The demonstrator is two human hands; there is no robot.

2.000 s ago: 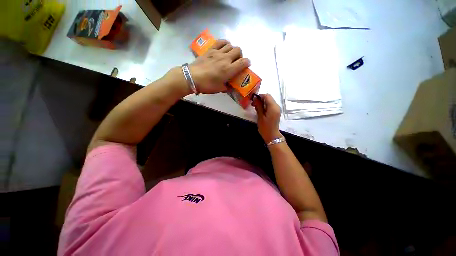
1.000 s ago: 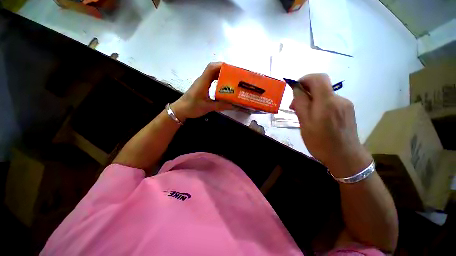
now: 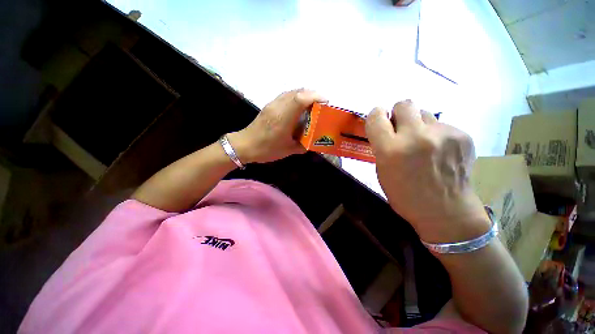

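An orange retail carton [image 3: 339, 134] with a dark logo and pale print is held up in front of me, over the table's front edge. My left hand [image 3: 280, 127] is closed around its left end. My right hand [image 3: 421, 156] is at its right end, back of the hand toward me, fingers curled over the box and hiding that end. A black slot or piece shows on the orange face beside my right fingers. Whether the right fingers hold a black tab or the box itself is hidden.
The white table [image 3: 274, 39] with a dark front edge runs across the top. A pale sheet [image 3: 483, 52] lies at the back right. Brown cartons [image 3: 541, 143] stand at the right, one with open flaps [image 3: 512, 196]. An open dark carton [image 3: 111, 111] is below the table at left.
My right hand, which held a small black piece beside the box, has moved left onto the box's right end. The box has shifted slightly right. The view has turned toward the right-hand cartons.
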